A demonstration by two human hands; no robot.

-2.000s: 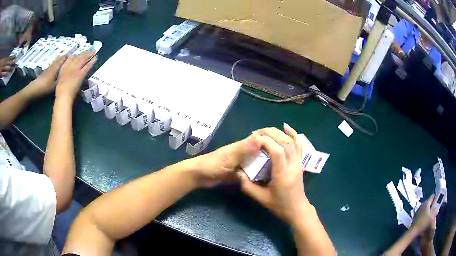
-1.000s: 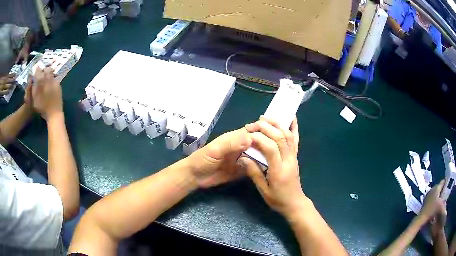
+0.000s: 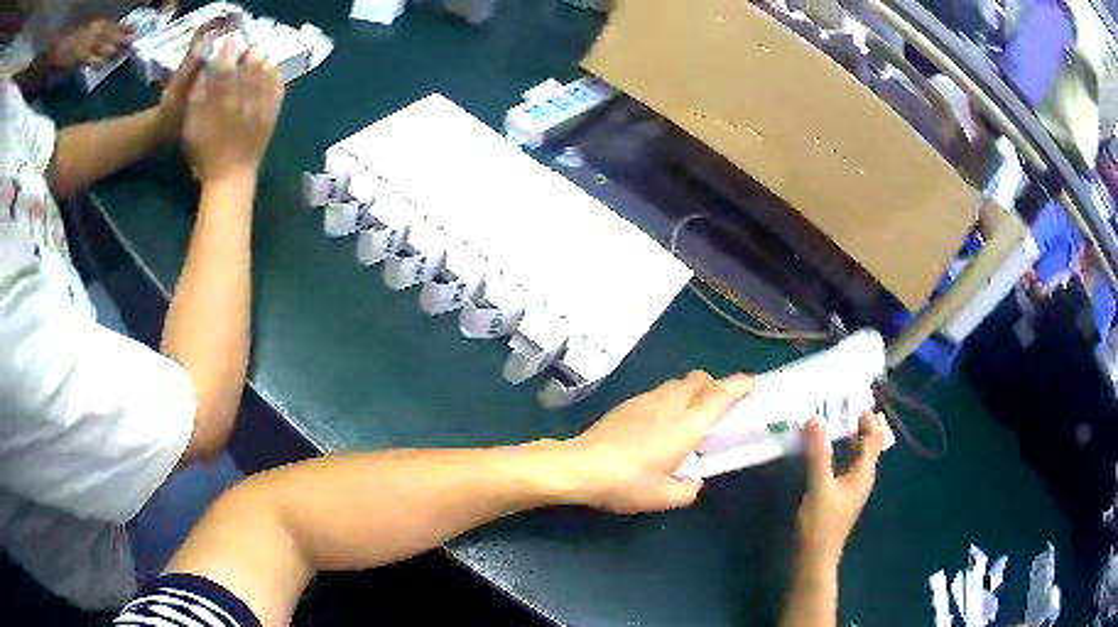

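A long white carton (image 3: 785,410) with small dark print and a green mark lies slanted between my hands, its far end up to the right. My left hand (image 3: 656,447) holds its near left end. My right hand (image 3: 840,472) has its thumb and fingers at the carton's lower edge near the right end. A carton stack (image 3: 509,227) forms a broad white slab left of my hands. Its row of ends with open flaps (image 3: 448,292) faces my side. What is inside the held carton is hidden.
A person at the left has their hands (image 3: 233,104) over more white cartons (image 3: 300,49). A brown cardboard sheet (image 3: 785,141), a power strip (image 3: 558,110) and a cable (image 3: 748,321) are at the back. White paper slips (image 3: 975,588) lie at the lower right on the green table (image 3: 356,367).
The carton has turned from steep to slanting right, its printed side now showing. My right hand has moved right along it. The view has shifted, so the stack appears further right.
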